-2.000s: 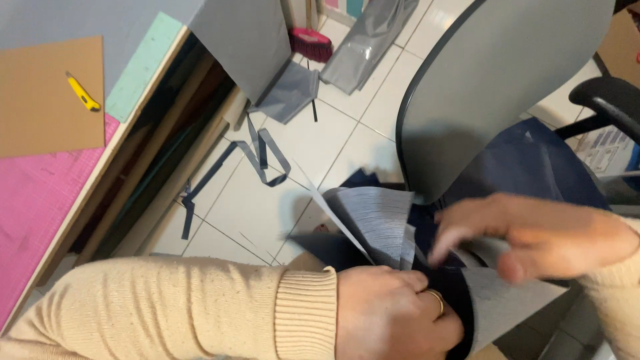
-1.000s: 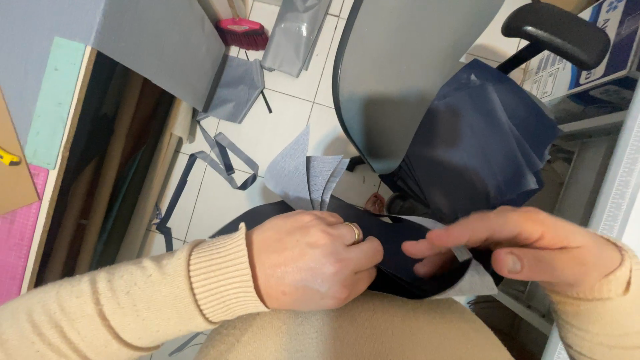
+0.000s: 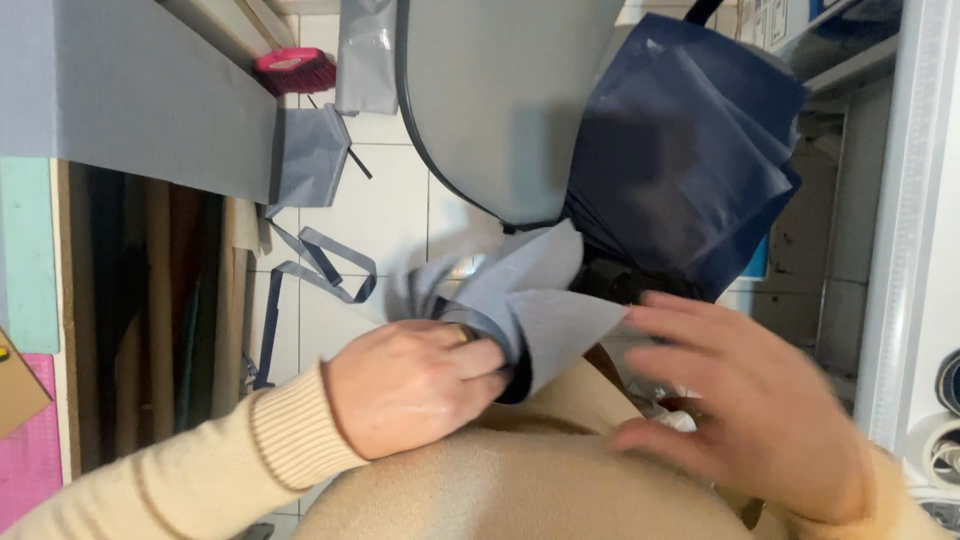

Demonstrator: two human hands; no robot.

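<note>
My left hand [image 3: 420, 382], with a ring on one finger, grips a bundle of dark blue and light grey sheet material [image 3: 566, 330] just above my lap. Pointed grey flaps of the bundle fan out upward and to the right, partly blurred. My right hand [image 3: 742, 397] is at the right of the bundle, its fingers apart and blurred by motion. Its fingertips are close to the tip of the right grey flap; whether they touch cannot be told. The bundle's lower part is hidden behind my left hand.
Ahead stands a grey chair back [image 3: 495, 97], with dark blue sheets [image 3: 675, 150] on the seat. A pink brush [image 3: 296, 69] and grey-blue strips [image 3: 322, 262] lie on the tiled floor. On the left is a table with a pink mat [image 3: 30, 450]; on the right, a white surface [image 3: 915, 225] holding rolls.
The bundle's grey flaps have swung from pointing up to fanning out to the right. My right hand has moved back from the dark part of the bundle, fingers spreading. The view has shifted.
</note>
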